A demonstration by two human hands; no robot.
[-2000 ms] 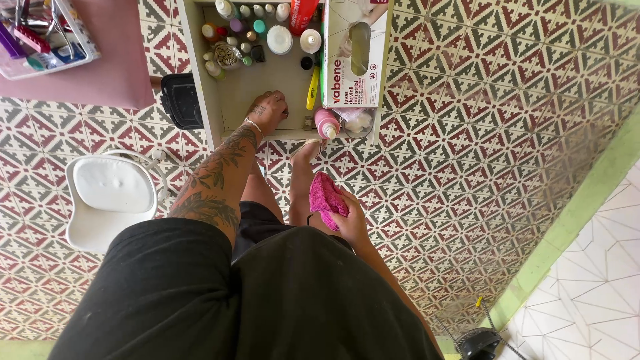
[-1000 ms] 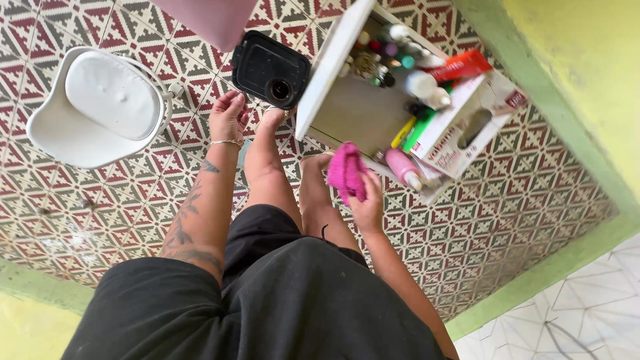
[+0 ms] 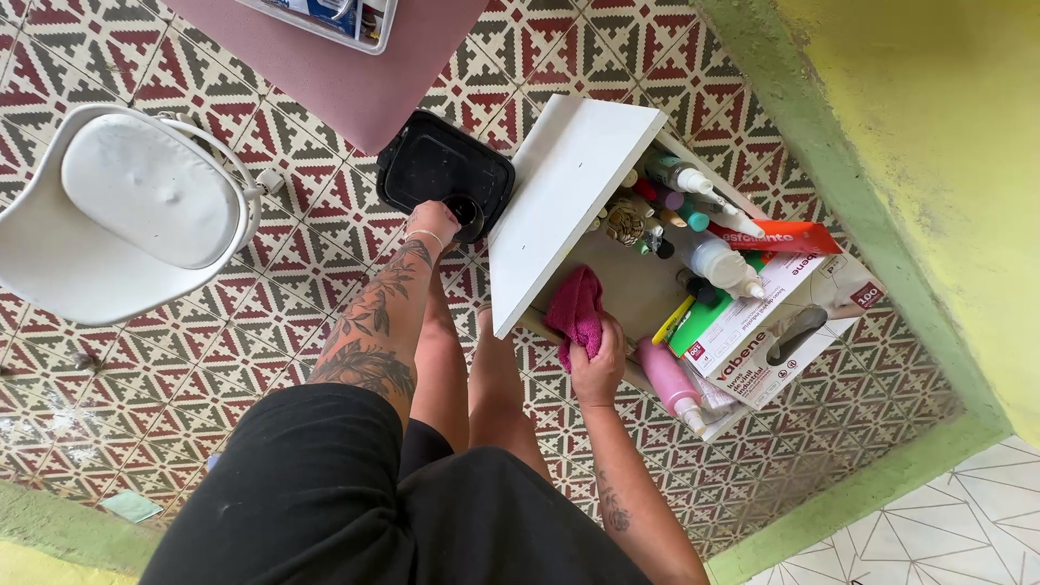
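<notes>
My left hand (image 3: 433,221) is at the round opening in the lid of a black plastic bin (image 3: 445,166); its fingertips are partly hidden, so whether it holds anything is unclear. In my right hand (image 3: 600,361) is a crumpled magenta cloth (image 3: 578,309), over the near edge of an open white drawer (image 3: 573,195). Inside the drawer are several bottles, a yellow cutter (image 3: 673,318), a red packet (image 3: 784,237) and glove boxes (image 3: 764,357). A pink squeeze bottle (image 3: 669,380) lies tilted at the drawer's near right side.
A white padded chair (image 3: 146,191) stands at the left. The corner of a pink surface (image 3: 357,81) juts in from the top, with a white tray (image 3: 375,45) on it. Green-edged walls (image 3: 845,162) run along the right. A pale green piece (image 3: 132,505) lies on the patterned tile floor.
My left hand has moved from inside the drawer to the black bin's lid opening. My right hand has brought the magenta cloth to the drawer. The view has turned.
</notes>
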